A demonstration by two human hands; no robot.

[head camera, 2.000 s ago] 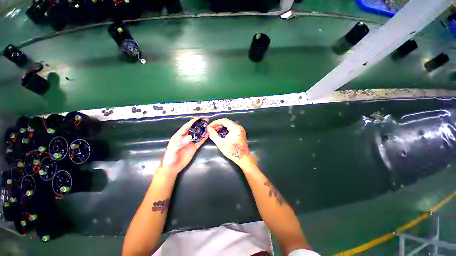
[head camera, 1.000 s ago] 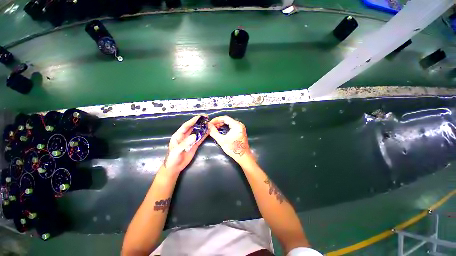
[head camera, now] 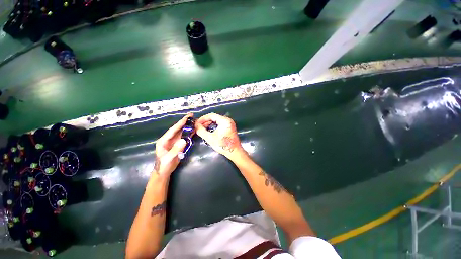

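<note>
My left hand (head camera: 170, 146) holds a small dark round part (head camera: 187, 132), tilted nearly edge-on, with bluish-white glints; its exact kind cannot be told. My right hand (head camera: 218, 134) touches it with the fingertips and holds a second small dark part (head camera: 212, 127) against the palm. Both hands are bare and meet above the dark-green bench (head camera: 227, 187). The fingers hide much of both parts.
Many black cylindrical housings (head camera: 58, 195) with red wires and green-yellow dots stand at the bench's left end. A white-edged green conveyor (head camera: 126, 76) behind carries spaced black cylinders (head camera: 196, 37). A pale post (head camera: 343, 45) rises at the bench's back edge.
The view has turned and shifted. The part in my left hand has tilted from face-up to nearly edge-on. The cylinders on the conveyor have moved left.
</note>
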